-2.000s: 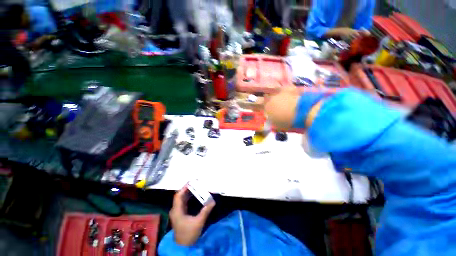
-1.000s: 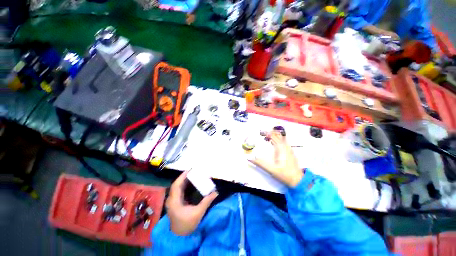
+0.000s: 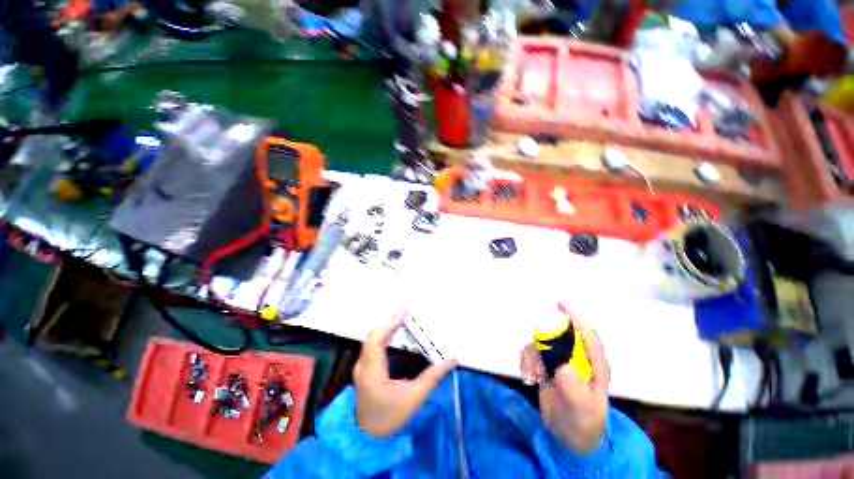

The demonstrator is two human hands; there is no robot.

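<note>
My left hand [image 3: 398, 388] holds a flat white unit [image 3: 428, 339] by its edges between thumb and fingers, seen nearly edge-on at the front edge of the white bench sheet [image 3: 449, 290]. My right hand [image 3: 576, 388] is closed around a yellow and black bottle or tool [image 3: 565, 348], its pale end pointing up and away from me. The two hands are apart. Two dark square case units [image 3: 503, 247] lie on the sheet ahead, and several small metallic and dark parts lie at its left. Fine detail is blurred.
An orange multimeter [image 3: 289, 192] with red leads and a grey cylinder tool [image 3: 316, 271] are at left. A red-orange parts tray [image 3: 599, 210] runs behind the sheet. A round container [image 3: 702, 254] beside a blue box [image 3: 726, 320] is at right. A salmon tray [image 3: 154, 384] sits lower left.
My right hand moved from far over the bench back to the front right and now holds the yellow and black item. The white unit in my left hand has tilted to show its edge.
</note>
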